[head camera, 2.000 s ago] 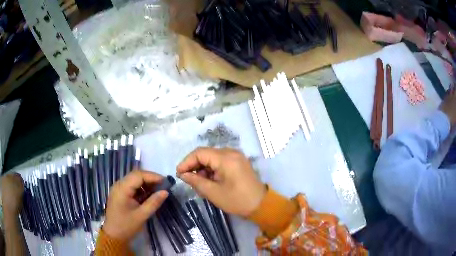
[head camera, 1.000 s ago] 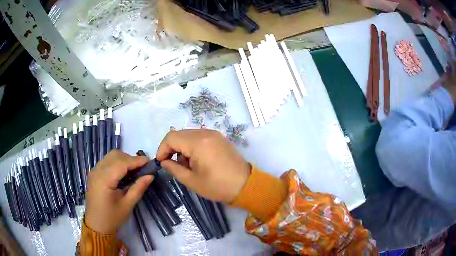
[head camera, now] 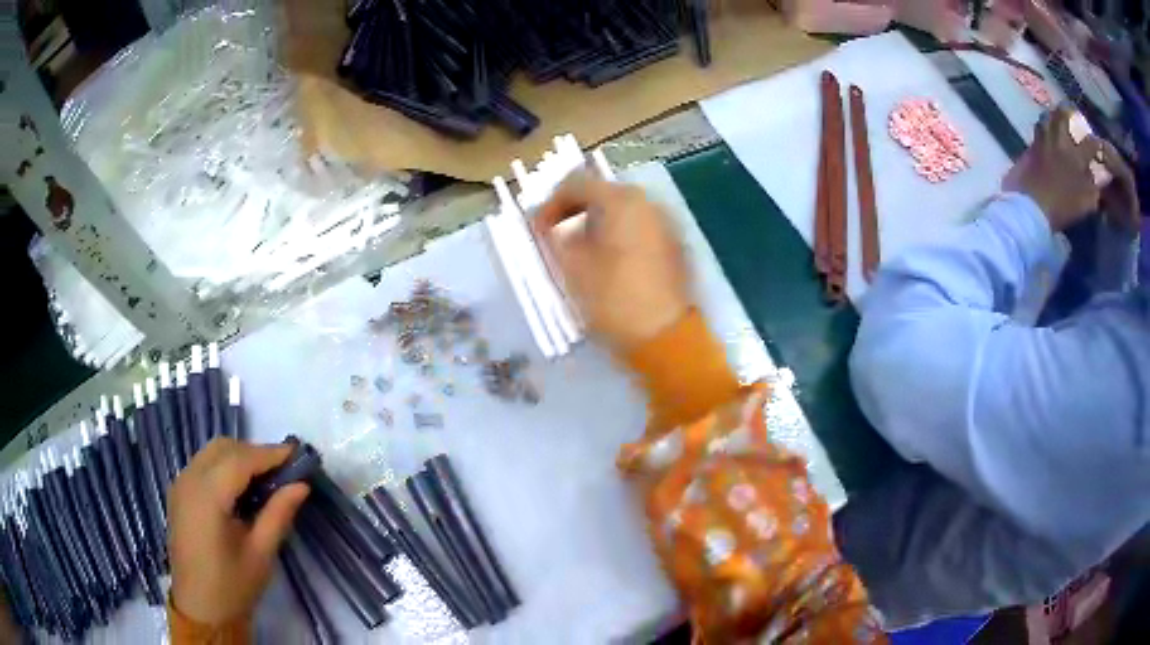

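Observation:
My left hand [head camera: 230, 523] holds a dark sleeve [head camera: 285, 474] between thumb and fingers at the lower left. My right hand [head camera: 618, 258] is over the pile of white rods [head camera: 520, 258]; it is blurred, and whether its fingers grip a rod cannot be told. Small metal fittings [head camera: 435, 321] lie scattered on the white sheet between the hands. Loose dark sleeves [head camera: 467, 536] lie near my left hand. Filled sleeves [head camera: 151, 435] with white tips stand in a dense row at the far left.
Black sleeves [head camera: 441, 57] are heaped on brown paper [head camera: 341, 126] at the back. A clear bag [head camera: 227, 189] of white rods lies behind a metal post [head camera: 95, 214]. At right, a person in blue sleeves [head camera: 996, 365] sits beside brown straps [head camera: 830, 189] and pink pieces [head camera: 929, 139].
My right hand has left the sleeve and moved up and right to the white rods. My left hand still holds the sleeve. The camera view has shifted right.

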